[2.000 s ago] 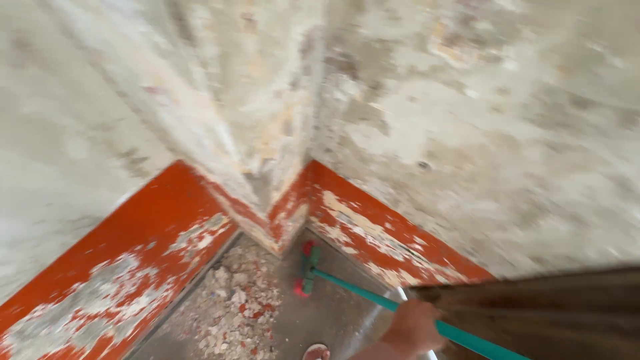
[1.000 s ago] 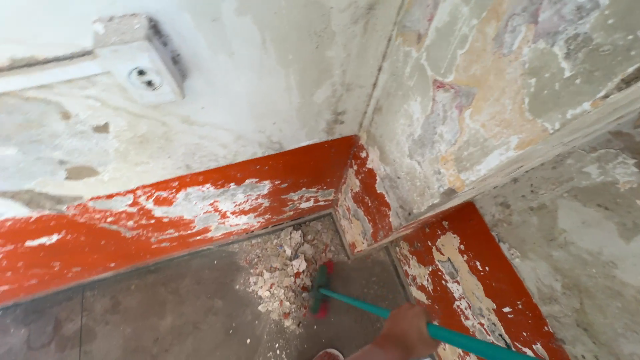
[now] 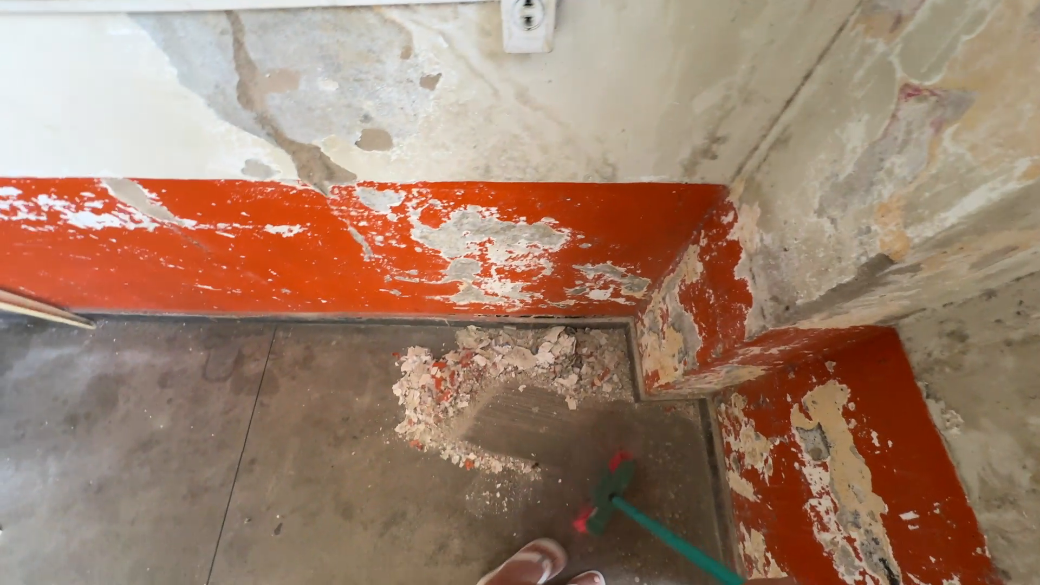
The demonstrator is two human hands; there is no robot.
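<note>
A green broom head with red bristle ends (image 3: 605, 494) is on the grey floor, slightly blurred. Its teal handle (image 3: 670, 536) slants down to the right. Only a sliver of my left hand (image 3: 772, 580) shows at the bottom edge, around the handle; its fingers are mostly cut off. My right hand is out of view. Up and left of the broom head, a curved heap of plaster and paint flakes (image 3: 439, 390) lies along the wall base and into the corner. A smoother, dusty patch of floor sits inside its curve.
Peeling orange lower walls (image 3: 268, 260) meet at a projecting corner (image 3: 670, 349). Sandalled feet (image 3: 532, 562) stand at the bottom centre, below the heap. A socket (image 3: 528, 24) is on the wall above. A pale strip-like object (image 3: 45, 309) lies by the left wall base.
The broom head has drawn back from the heap's right edge toward the lower right. The hand, earlier visible around the handle, is now nearly out of the picture. The view has turned left.
</note>
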